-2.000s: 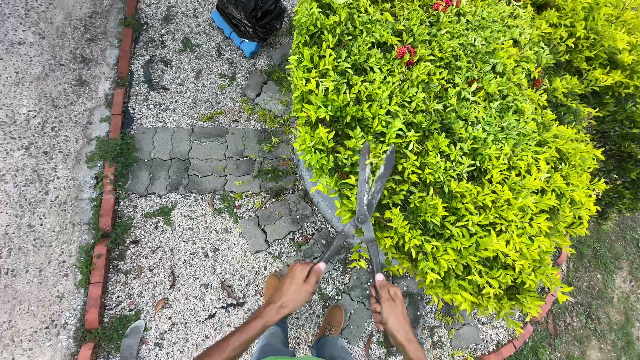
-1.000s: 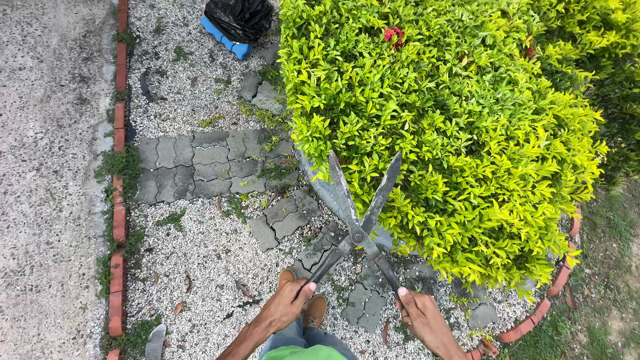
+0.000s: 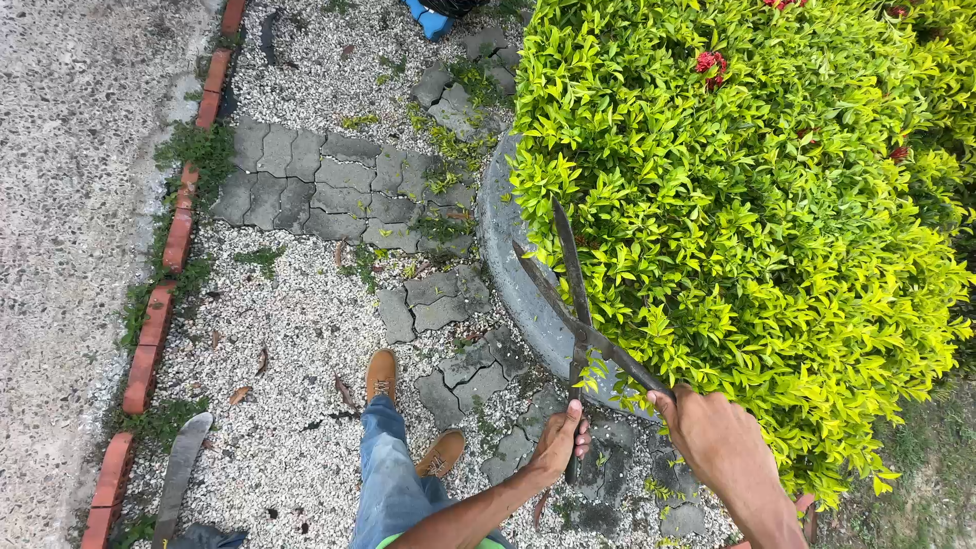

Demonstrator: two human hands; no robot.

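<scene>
My left hand (image 3: 563, 442) is closed around one handle of a pair of hedge shears (image 3: 581, 333), below the pivot. The other handle, reaching to the right, is in the grip of my right hand (image 3: 705, 427). The two metal blades stand apart, pointing up and away from me. They lie at the left edge of a leafy yellow-green hedge (image 3: 732, 252), over the grey curved rim of a planter (image 3: 507, 236). A few leaves hang near the pivot and the left handle.
A machete blade (image 3: 179, 465) lies on the white gravel (image 3: 290, 396) at lower left, near a red brick edging (image 3: 156, 324). Grey pavers (image 3: 328, 179) cross the gravel. A blue object (image 3: 431, 19) sits beside black plastic at the top. My boots (image 3: 381, 375) stand on the gravel.
The shears have gone from open across the hedge edge to a narrower blade angle, tilted toward the left over the planter rim. Both hands keep hold of the handles.
</scene>
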